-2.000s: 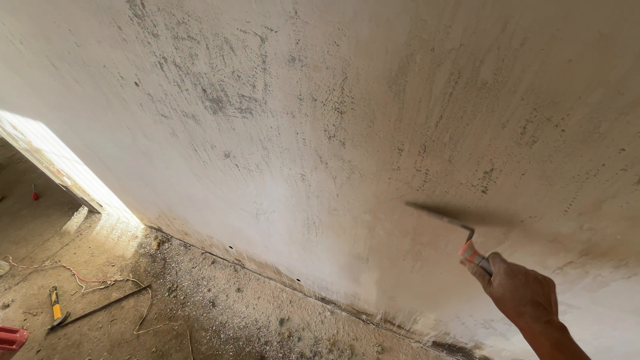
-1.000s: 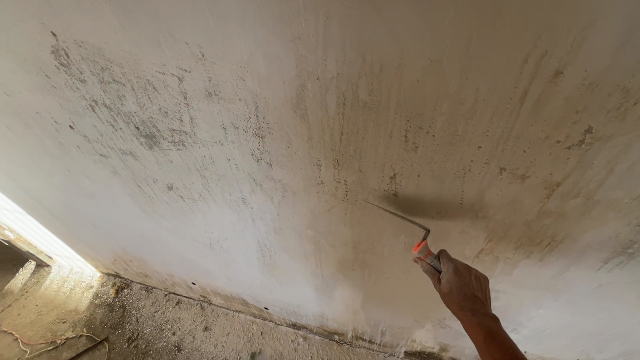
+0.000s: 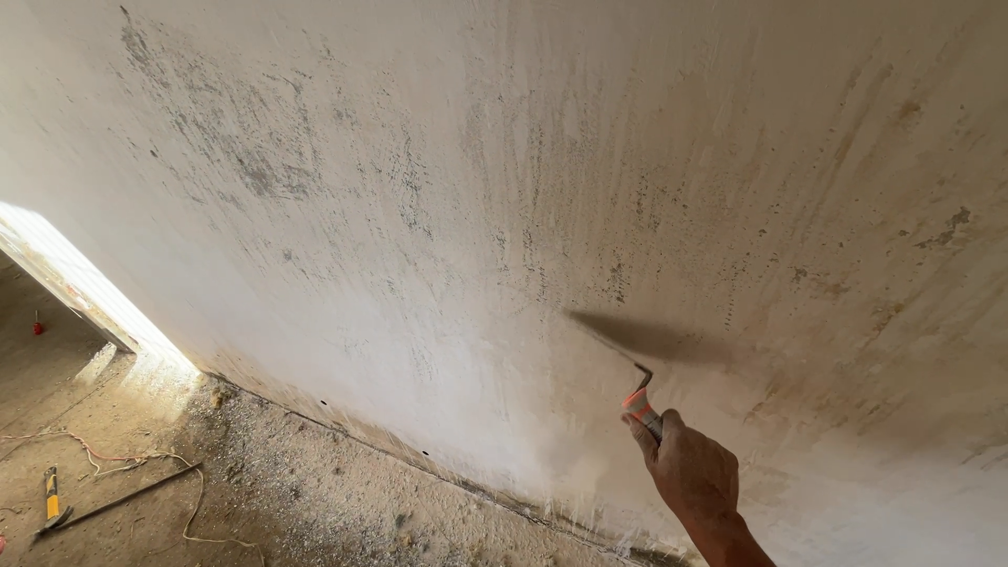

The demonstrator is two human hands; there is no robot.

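Observation:
My right hand point(image 3: 693, 465), at the lower right, is closed around the red and grey handle of a pointed trowel point(image 3: 644, 405). The trowel's thin blade is seen nearly edge-on, at the pale plastered wall point(image 3: 441, 331), and a dark shadow spreads to its right. Whether the whole edge touches the wall cannot be told. Dark scraped patches and streaks mark the wall above and to the left of the blade, with brownish stains to the right. My left hand is out of view.
On the dusty floor point(image 3: 142, 504) at lower left lie a yellow-handled claw hammer point(image 3: 52, 500), a dark rod point(image 3: 122, 498) and a loose cable point(image 3: 193, 504). Crumbs of debris point(image 3: 315, 488) line the wall's foot. A bright doorway opening point(image 3: 87, 276) stands at far left, with a small red object point(image 3: 37, 324) beyond.
My right hand keeps hold of the trowel throughout. The view has swung away and back, bringing the hammer and rod into sight again.

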